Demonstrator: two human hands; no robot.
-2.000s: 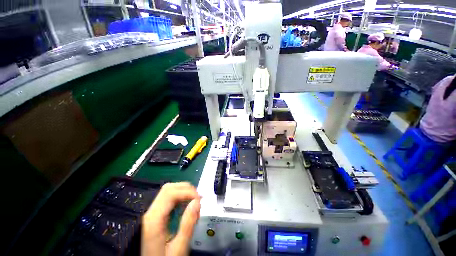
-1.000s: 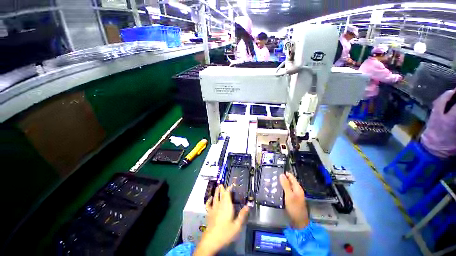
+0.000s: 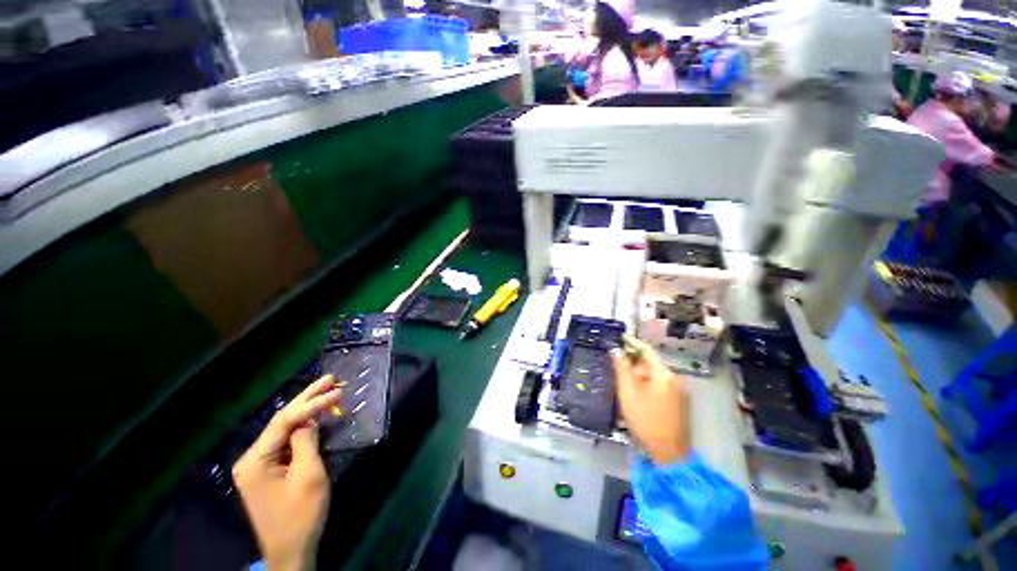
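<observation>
My left hand (image 3: 284,480) holds a black phone body (image 3: 362,385) by its left side, above the black foam tray (image 3: 415,404) at the lower left. The phone body has camera rings at its top end and small white and orange marks. A second phone body (image 3: 588,377) lies in the left fixture of the white screwdriving machine. My right hand (image 3: 656,407), in a blue sleeve, is at that body's upper right edge, fingertips close together; whether they grip anything is unclear. A third dark phone body (image 3: 783,385) lies in the right fixture beside a blue clamp.
The blurred white machine head (image 3: 820,167) stands above the right fixture. A yellow hand screwdriver (image 3: 492,308), a flat dark part (image 3: 437,310) and a white scrap (image 3: 459,281) lie on the green bench. Stacked black trays (image 3: 486,178) stand behind. People in pink work beyond.
My left hand has moved left from the left fixture, now with a phone body. The phone body by my right hand is now in the left fixture. The view has shifted, and the machine head is blurred.
</observation>
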